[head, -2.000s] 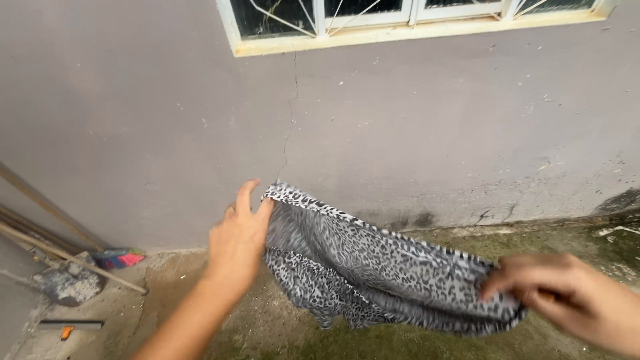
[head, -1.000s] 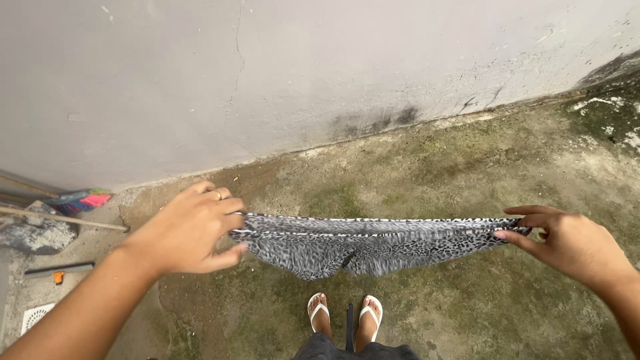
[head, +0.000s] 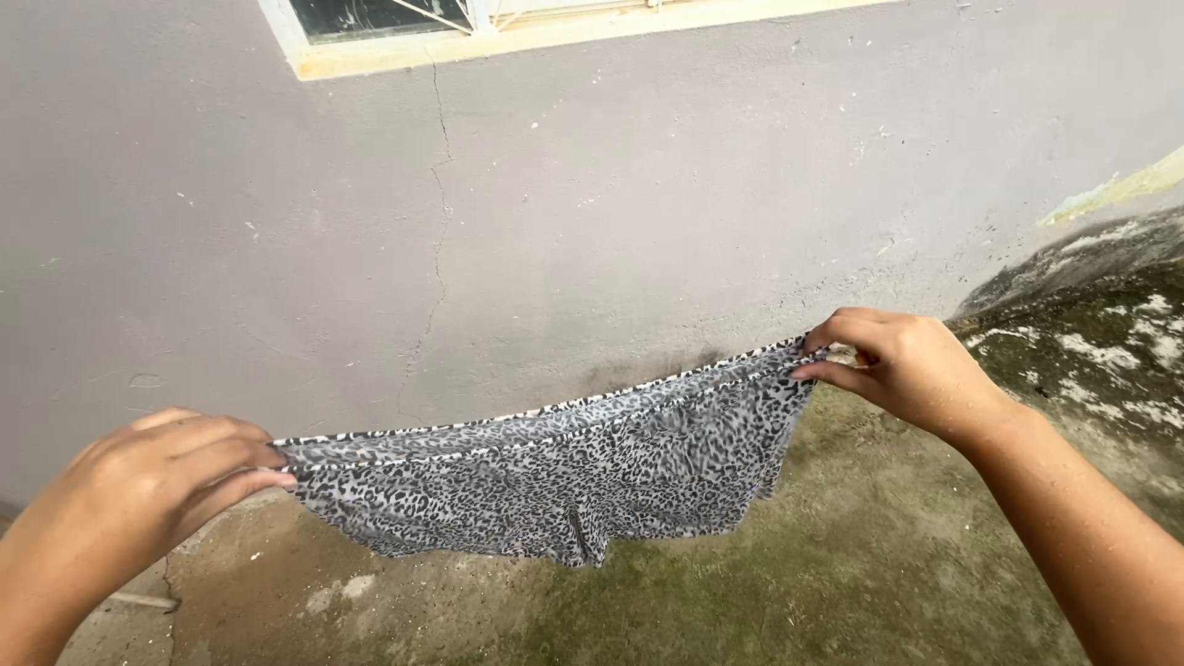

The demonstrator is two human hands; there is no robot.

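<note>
Stretched between my two hands is a pair of leopard-print fabric shorts (head: 555,490), grey and black, with the waist opening at the top. My left hand (head: 176,472) pinches the left end of the waistband between thumb and fingers. At the right end, somewhat higher, my right hand (head: 888,361) pinches the waistband the same way. The fabric hangs down from both hands, its lower edge in the air above the floor. Drops of water show on my right forearm.
A cracked, painted wall (head: 647,213) rises in front, with a barred window (head: 388,28) at its top. Below lies a mossy concrete floor (head: 703,610). The end of a pole (head: 143,601) shows at lower left, and a stained wall base (head: 1082,250) at right.
The shorts hung at a slant two seconds ago, and were blurred and bunched into a narrow strip one second ago; now they hang more opened out. The view has tilted up since one second ago.
</note>
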